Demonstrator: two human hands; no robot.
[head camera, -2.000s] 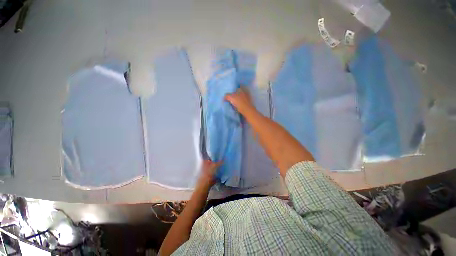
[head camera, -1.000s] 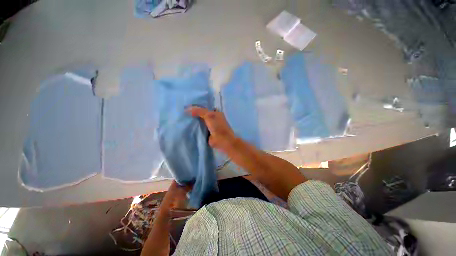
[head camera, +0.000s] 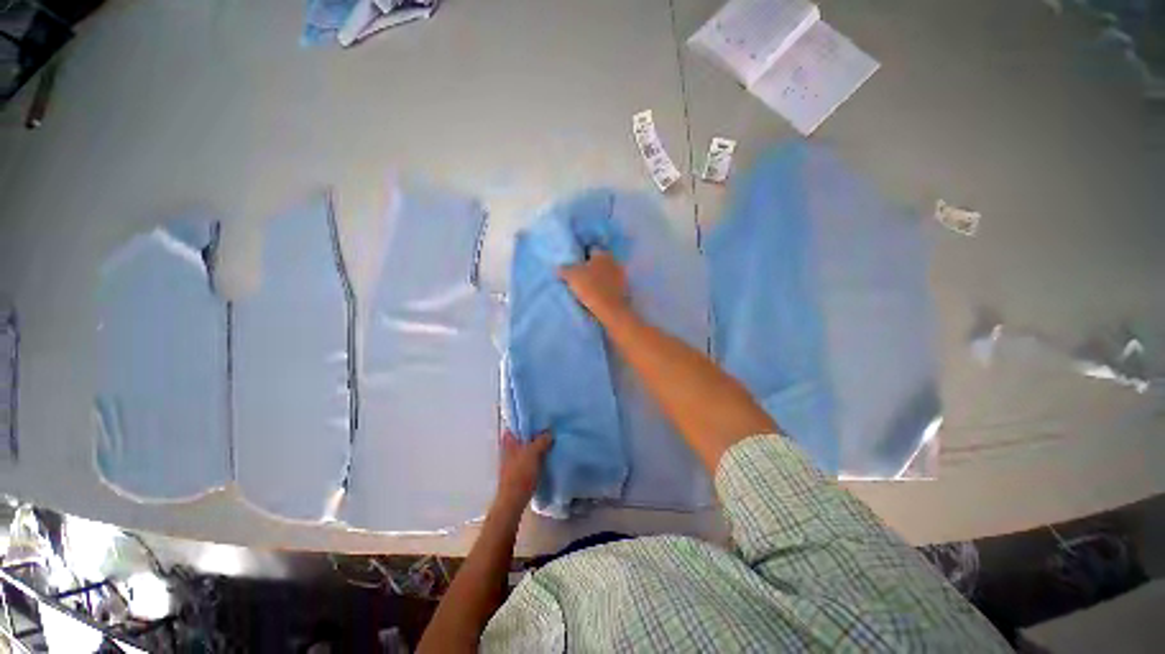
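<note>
Body panel stacks of light-blue fabric lie in a row. My right hand (head camera: 597, 284) grips the upper part of a folded brighter blue piece (head camera: 562, 364) on the left half of the fourth stack (head camera: 664, 422). My left hand (head camera: 524, 450) holds its lower left edge, with its fingers partly hidden. The first stack (head camera: 160, 371), second stack (head camera: 291, 383) and third stack (head camera: 428, 409) lie flat to the left. The fifth stack (head camera: 888, 319), on the right, has a brighter blue layer (head camera: 773, 307) on its left half.
An open written booklet (head camera: 811, 70) lies at the far side of the table (head camera: 537, 115). Bundle tickets (head camera: 655, 151) lie above the stacks, with another ticket (head camera: 957, 217) at the right. A crumpled blue fabric heap (head camera: 364, 18) is at the top. Clear crumpled material (head camera: 1073, 358) lies far right.
The bright blue fabric lifted from the third stack is no longer in my hands, and that stack lies flat. Both hands have moved right onto the fourth stack's blue piece. The view has shifted.
</note>
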